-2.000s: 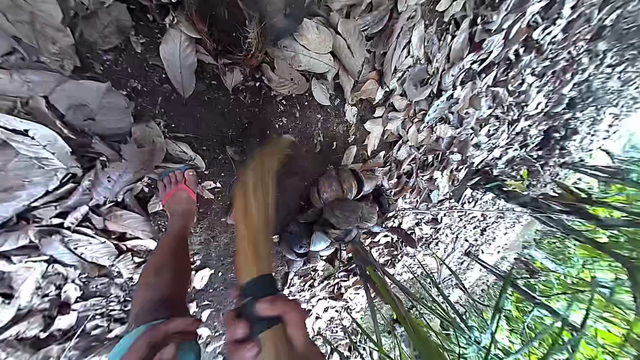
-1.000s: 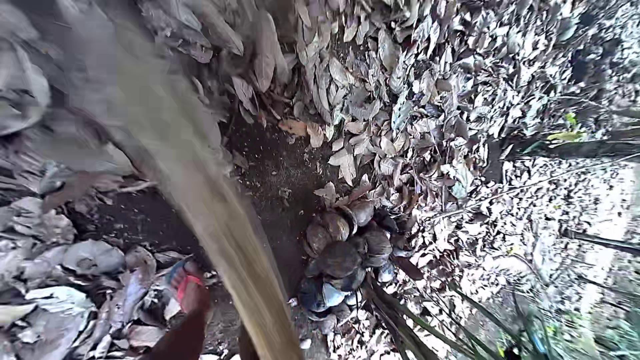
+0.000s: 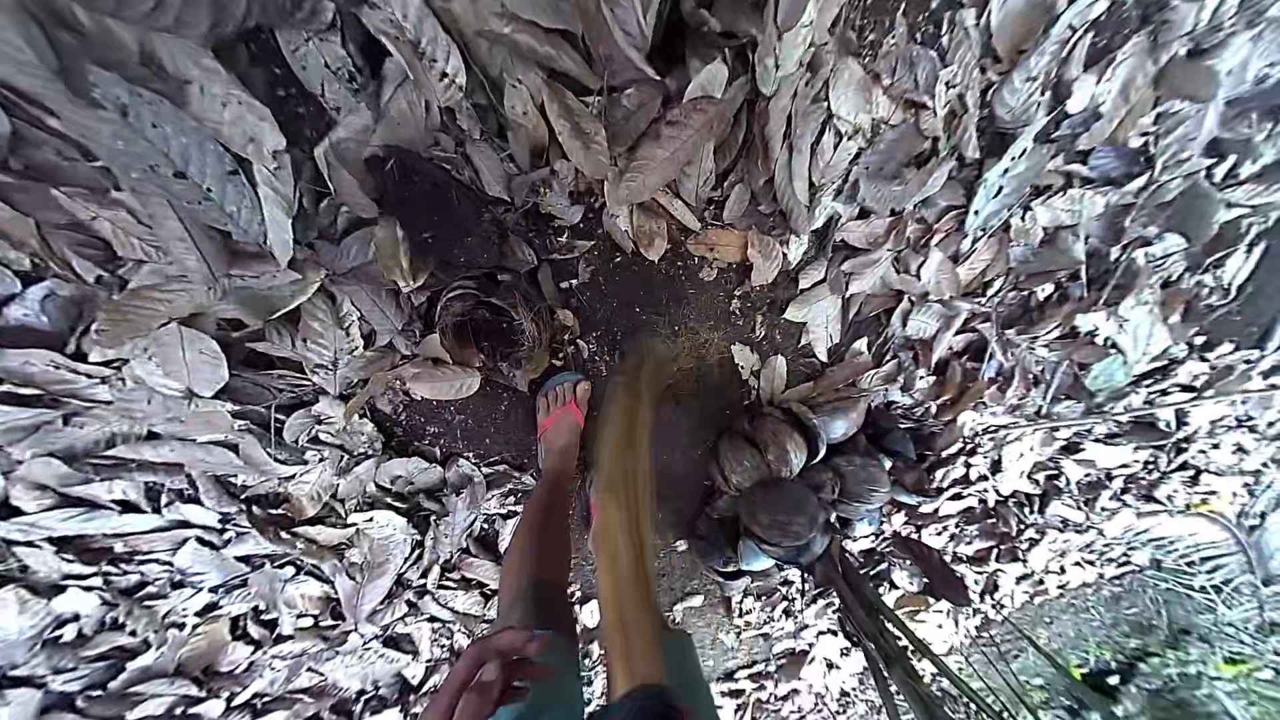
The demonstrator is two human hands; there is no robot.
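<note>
My left hand [image 3: 490,675] is at the bottom edge beside the teal shorts, fingers loosely curled and slightly apart, with nothing in it. A thick wooden shaft [image 3: 628,500] rises from the bottom centre, blurred at its far end, with a black band [image 3: 640,703] low on it. My right hand is out of view. Right of the shaft lies a pile of brown, rounded husks or shells, probably coconut [image 3: 783,512]. My foot in a red-strapped flip-flop [image 3: 560,415] stands on dark soil left of the shaft.
Large dry leaves [image 3: 180,360] cover the ground all around a patch of dark soil [image 3: 690,300]. A fibrous husk [image 3: 490,320] lies just beyond the foot. Long palm-like stalks [image 3: 880,640] stick out below the pile at the lower right.
The shaft, slanting toward the upper left a second ago, now stands nearly upright in view. My right hand, seen around the shaft two seconds ago, is out of view. The view has shifted.
</note>
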